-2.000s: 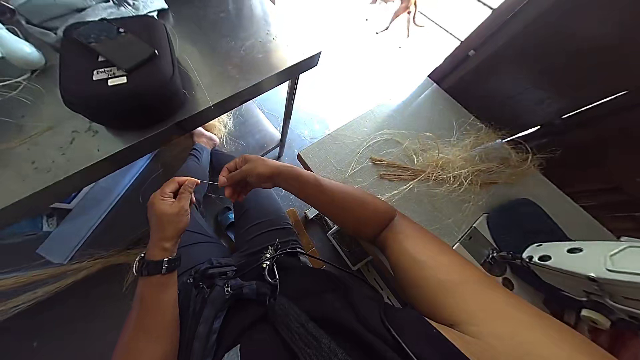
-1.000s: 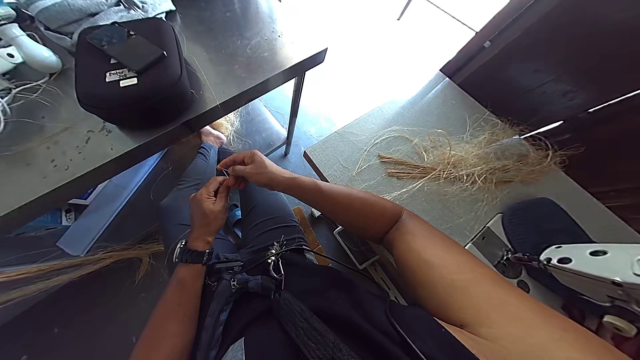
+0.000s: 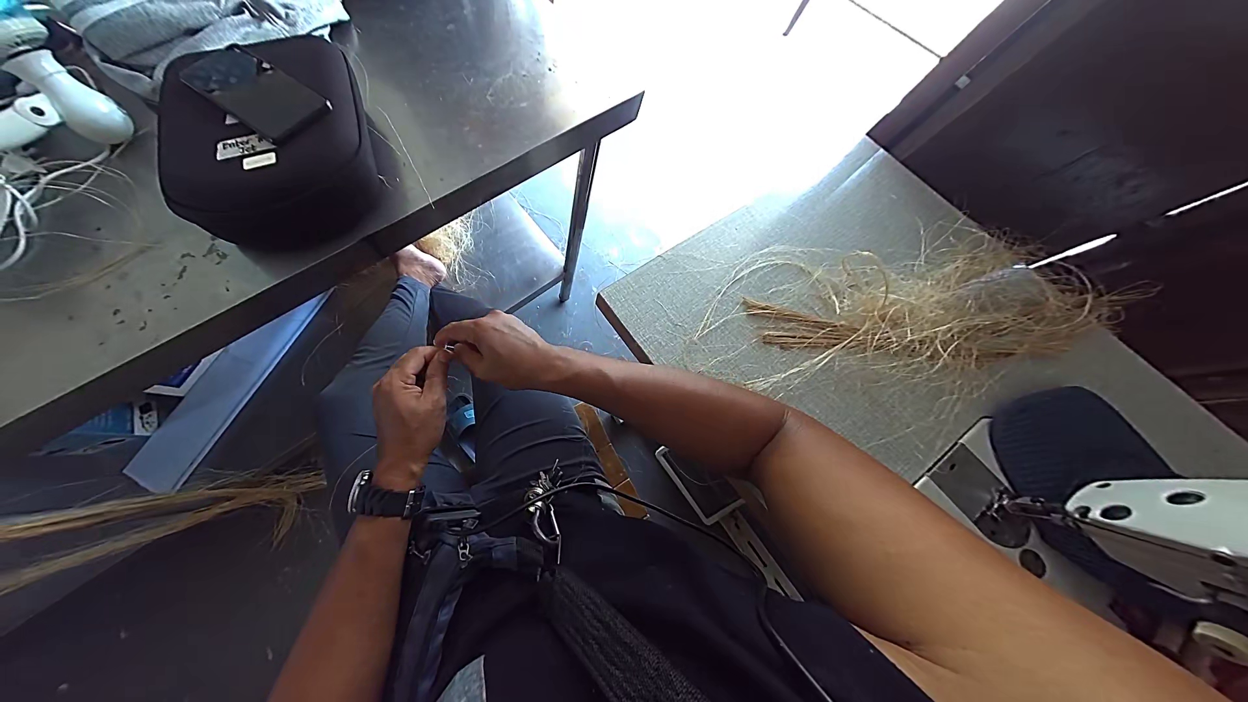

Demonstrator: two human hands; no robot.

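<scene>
My left hand (image 3: pixel 411 405), with a black watch (image 3: pixel 385 497) on its wrist, is raised over my lap, thumb and fingertips pinched together. My right hand (image 3: pixel 499 351) meets it at the fingertips. Between them is a tiny pale piece, probably a fibre strand (image 3: pixel 449 346); most of it is hidden by the fingers. A bundle of dry plant fibres (image 3: pixel 887 327), tangled and straw-coloured, lies on the grey table to the right. More long fibres (image 3: pixel 166 507) stretch in from the left, below the metal table.
A black zip case (image 3: pixel 268 185) with a dark phone (image 3: pixel 258 93) on top stands on the metal table (image 3: pixel 487 127) at upper left, beside white cables and grey cloth. A white sewing machine (image 3: pixel 1160 526) is at lower right. A table leg (image 3: pixel 581 219) stands ahead.
Two seconds ago my hands were apart with a thin strand stretched between them; now their fingertips are together. The view has shifted slightly.
</scene>
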